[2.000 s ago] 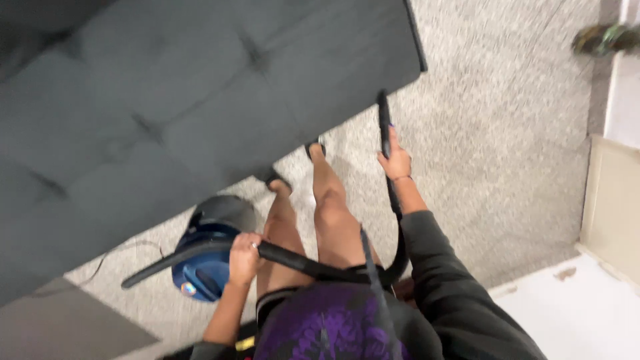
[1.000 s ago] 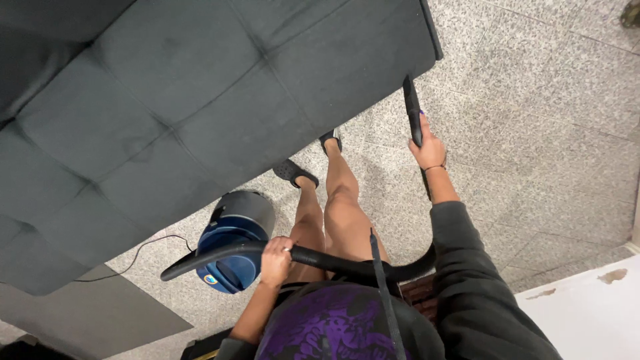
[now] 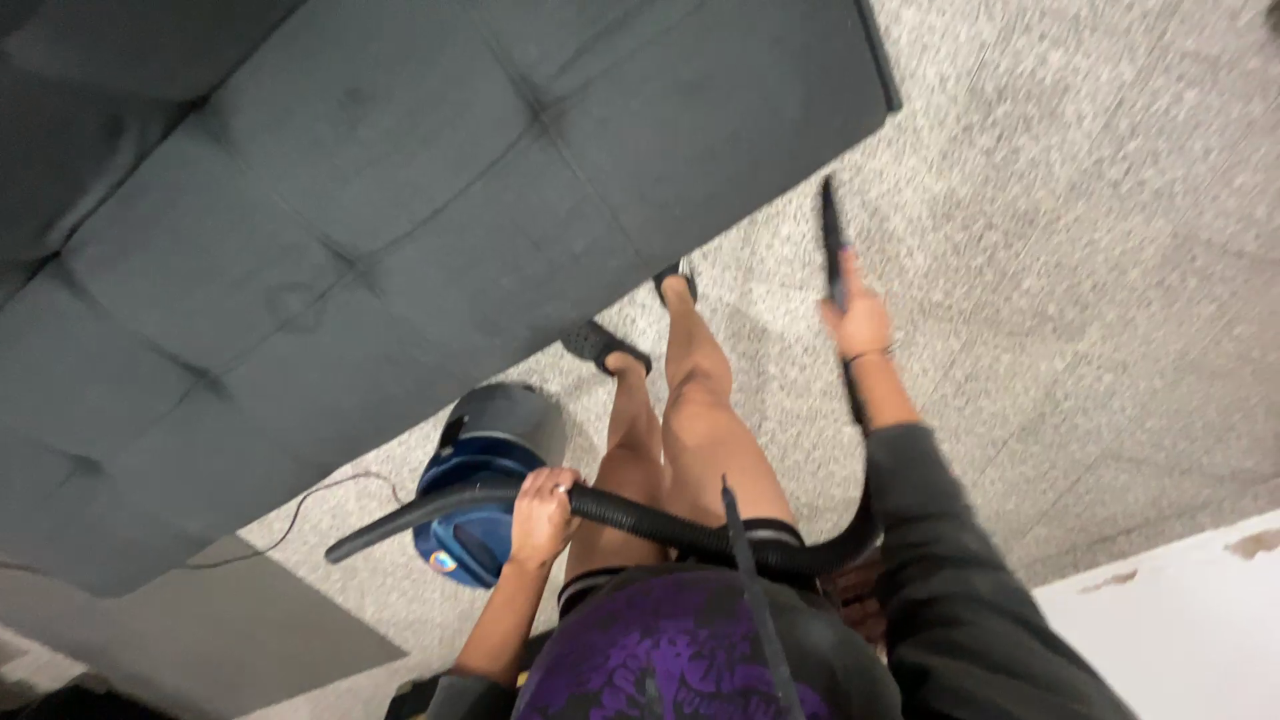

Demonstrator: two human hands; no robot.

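My right hand [image 3: 862, 318] grips the black nozzle [image 3: 832, 225] of a vacuum cleaner; its narrow tip points toward the edge of a dark grey tufted sofa [image 3: 440, 190]. My left hand [image 3: 545, 515] is closed around the black ribbed hose [image 3: 650, 518], which runs across my thighs and curves up to the right hand. Left of that hand, a curved black tube [image 3: 400, 520] passes over the blue and grey canister vacuum cleaner [image 3: 480, 500] on the floor. Part of the canister is hidden under the tube.
Speckled stone-like flooring [image 3: 1060, 250] lies to the right of the sofa. A thin dark cord [image 3: 300, 510] trails left from the canister toward a grey mat [image 3: 270, 630]. A white surface with worn patches [image 3: 1180, 610] stands at the lower right. My feet wear black clogs [image 3: 597, 345] beside the sofa.
The nozzle tip was at the sofa's edge near its corner in the earlier frames; now a strip of floor shows between them. My left hand stays on the hose.
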